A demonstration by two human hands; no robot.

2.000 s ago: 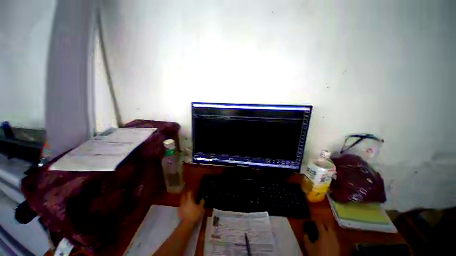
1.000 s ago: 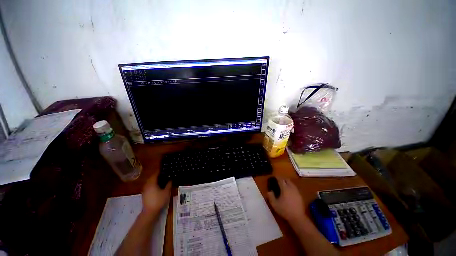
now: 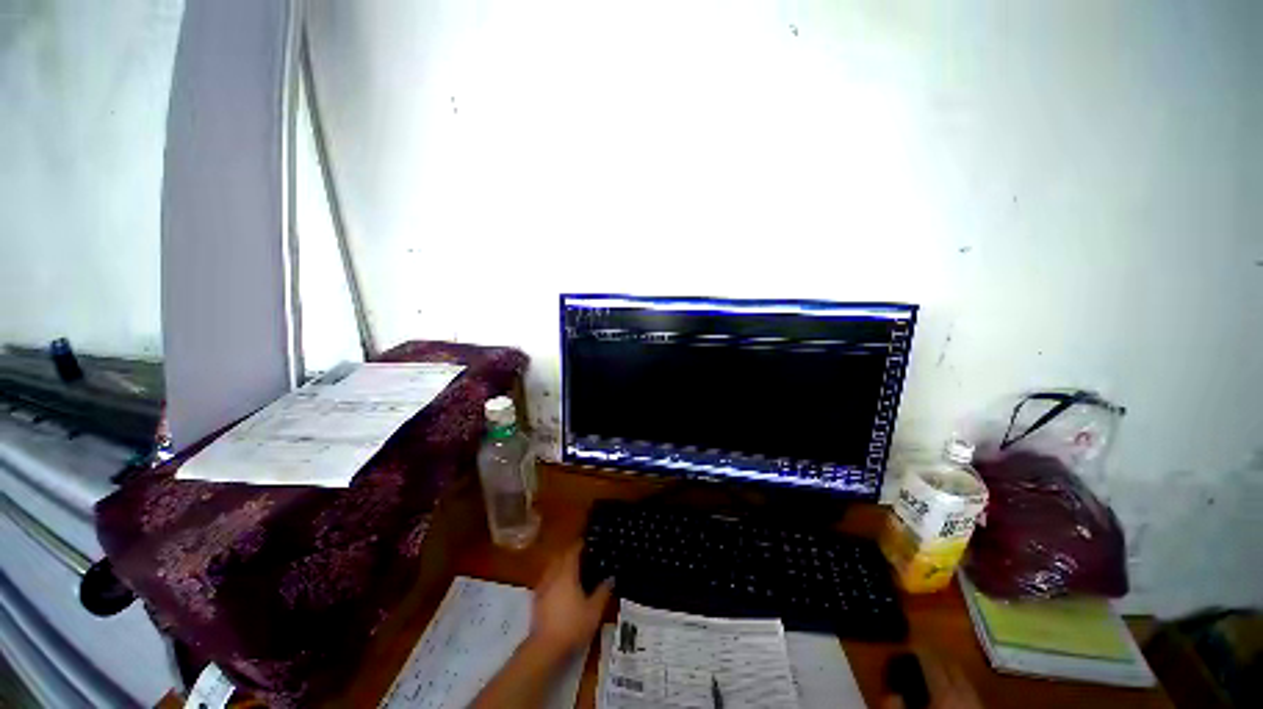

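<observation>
My left hand [image 3: 565, 607] rests at the left end of the black keyboard [image 3: 741, 568], its fingertips at the keys. My right hand [image 3: 953, 684] is cut off by the bottom edge, on a black mouse [image 3: 907, 679] right of the keyboard. The monitor [image 3: 734, 395] stands behind the keyboard with a black screen and pale toolbars. A printed spec sheet [image 3: 700, 658] lies in front of the keyboard, with a pen [image 3: 716, 691] on it, partly cut off. Another sheet [image 3: 464, 644] lies partly under my left forearm.
A clear bottle [image 3: 508, 485] stands left of the monitor, a yellow-labelled bottle [image 3: 935, 519] right of it. A maroon bagged garment [image 3: 1053, 526] sits on a notepad [image 3: 1060, 637]. A maroon cloth-covered object [image 3: 305, 568] with papers [image 3: 326, 423] on top stands at left.
The view has swung left and up since one second ago, so the calculator and much of my right hand are out of frame. My hands stay at the keyboard and mouse.
</observation>
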